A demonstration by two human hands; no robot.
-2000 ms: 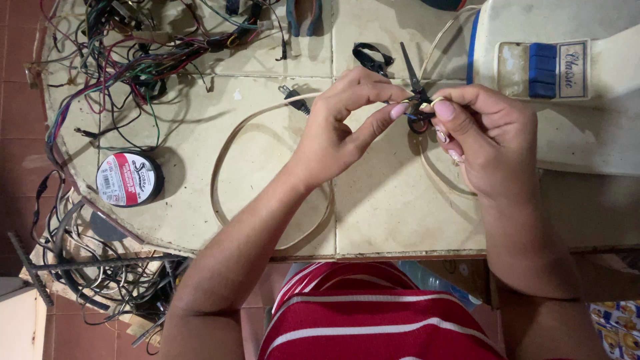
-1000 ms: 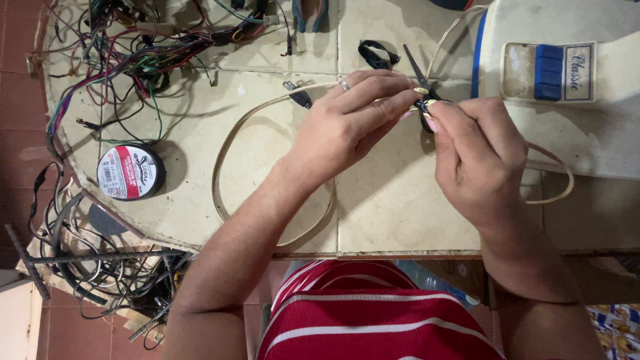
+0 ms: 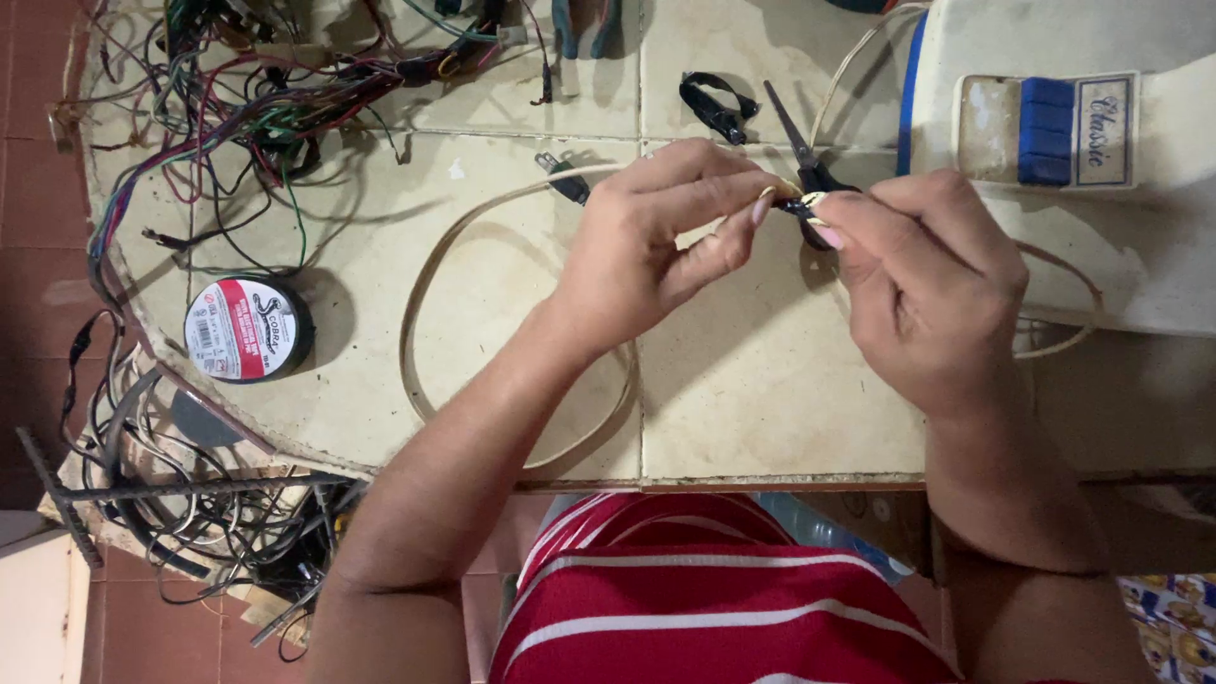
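Between my two hands is a cord joint wrapped in black tape (image 3: 794, 205), with short pale cord ends sticking out of it. My left hand (image 3: 665, 237) pinches the pale cord at the joint's left side. My right hand (image 3: 936, 285) pinches its right end between thumb and forefinger. Scissors (image 3: 796, 133) with dark handles lie on the tiled table just behind the joint, partly hidden. The pale flat cord (image 3: 410, 332) loops over the table at left, near a dark two-prong plug (image 3: 567, 180). A crumpled strip of black tape (image 3: 714, 106) lies left of the scissors.
A roll of electrical tape (image 3: 249, 330) sits at left, below a tangle of coloured wires (image 3: 275, 114). Pliers handles (image 3: 587, 28) show at the top edge. A white appliance with a blue switch (image 3: 1047, 131) stands at right. More cables (image 3: 218, 494) lie below the table's left edge (image 3: 228, 426).
Both hands stay at the taped joint while their fingers shift. The cord loop beside my right hand has moved out to the right since the earliest frame.
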